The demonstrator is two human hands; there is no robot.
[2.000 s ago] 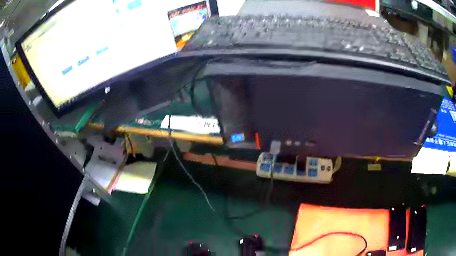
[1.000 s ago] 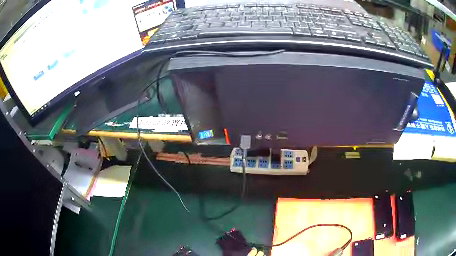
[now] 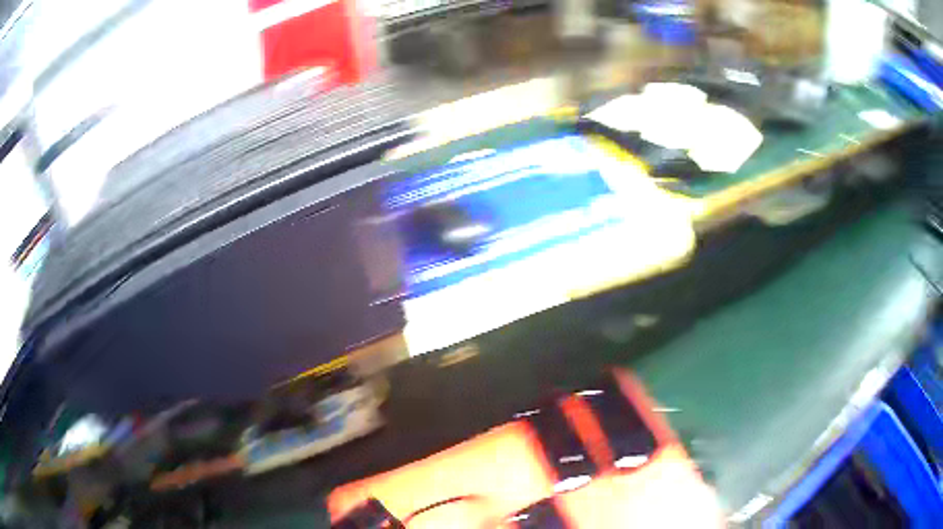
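Note:
Two black slab units lie side by side on the far right part of the orange mat [image 3: 455, 470], the left one [image 3: 559, 439] and the right one [image 3: 617, 422]. A third black unit [image 3: 543, 514] lies nearer, cut off by the lower edge. Another dark object [image 3: 369, 515] is at the mat's near left corner. A thin dark cable [image 3: 439, 503] curves on the mat. The frame is strongly blurred. Neither of my hands is in view.
The black PC case [image 3: 227, 294] with the keyboard [image 3: 238, 145] on top stands at left. A blue mouse pad [image 3: 517, 222] with a dark mouse [image 3: 450, 229] lies beside it. A white power strip [image 3: 315, 429] is below. A blue bin [image 3: 858, 470] stands at lower right.
The view has swung right: the monitor has mostly left the frame, and the blue bin and the bench's right part have come in. The fingertips seen at the lower edge a second ago are gone.

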